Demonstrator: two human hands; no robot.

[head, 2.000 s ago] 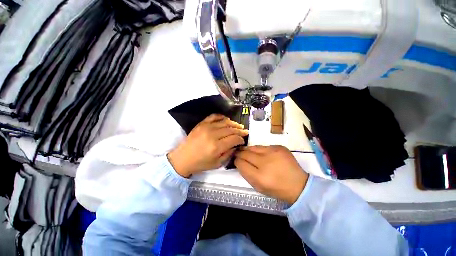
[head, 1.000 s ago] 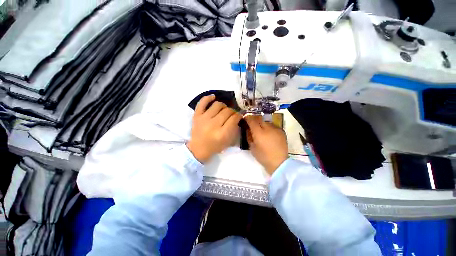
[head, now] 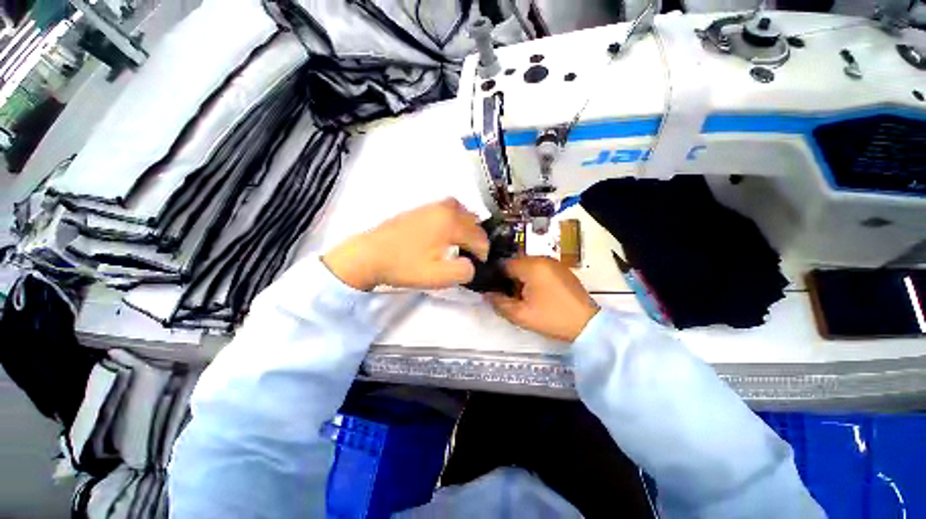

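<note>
A small black fabric piece [head: 489, 270] is bunched between both hands, just left of and in front of the presser foot [head: 526, 213] of the white sewing machine [head: 630, 112]. My left hand [head: 416, 248] pinches it from the left, fingers bent over its top. My right hand [head: 549, 296] holds its lower right end near the table's front. The hands hide part of the piece. Whether it touches the needle cannot be told. The white panel seen earlier cannot be made out apart from the white table and sleeve.
A brown-yellow block [head: 571, 242] sits right of the foot. A black stack [head: 701, 253] partly covers red-blue snips [head: 646, 294]. A phone [head: 875, 302] lies right. Layered panels [head: 183, 132] are at left, a hanging bundle [head: 127, 416] and blue crates [head: 357, 464] below.
The view has shifted. My left hand has turned more sideways over the black piece, and my right hand has drawn back from the foot, uncovering the block. The white panel no longer shows over my left forearm.
</note>
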